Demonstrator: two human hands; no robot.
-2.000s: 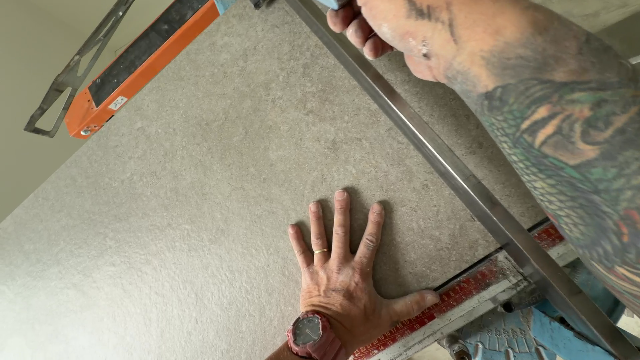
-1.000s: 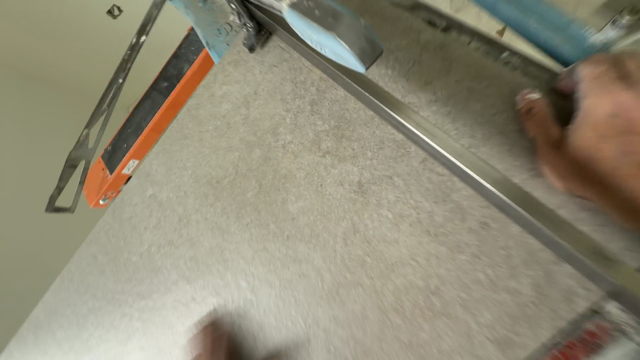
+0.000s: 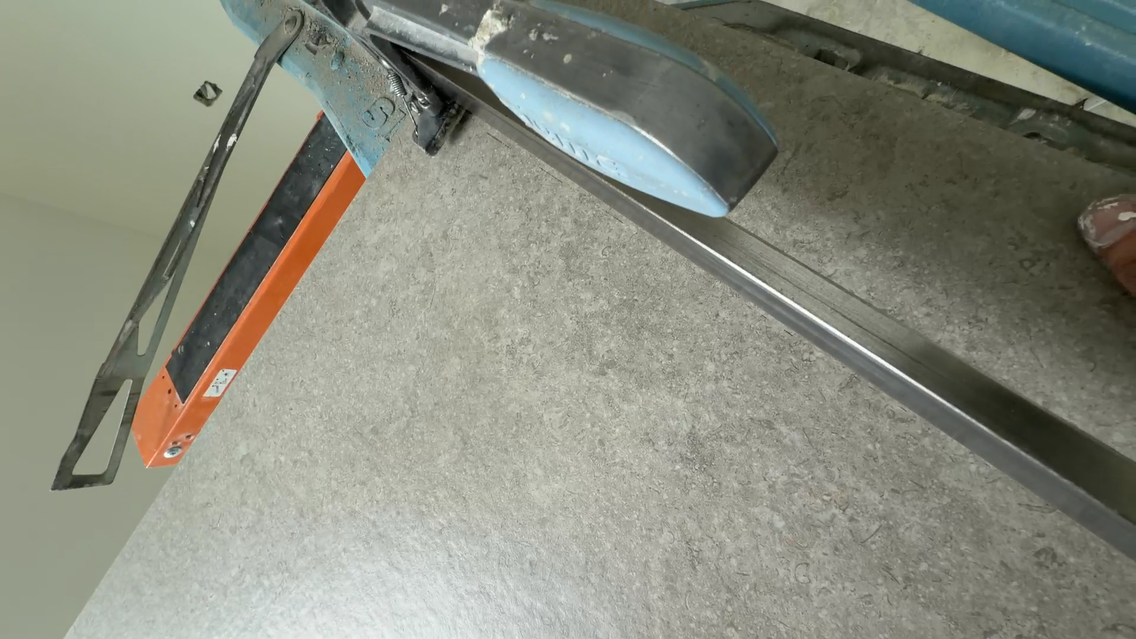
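Observation:
A large grey stone-look tile (image 3: 568,382) lies on a manual tile cutter. The cutter's steel guide rail (image 3: 799,302) runs diagonally across it, from top left to lower right. At the rail's upper end sits the cutter's handle (image 3: 621,106), black with light blue sides, and nobody is holding it. Only a whitened fingertip of my right hand (image 3: 1116,238) shows at the right edge, over or on the tile beyond the rail; the rest is out of view. My left hand is not in view.
An orange support arm (image 3: 257,275) with a black pad juts out past the tile's left edge. Beside it is a dark metal bracket arm (image 3: 173,266), joined to the cutter's blue end plate (image 3: 346,89). A blue bar (image 3: 1047,40) crosses the top right corner.
My right hand, by the handle two seconds ago, has moved off to the right edge. My left hand, spread on the tile before, has left the view. The view has shifted.

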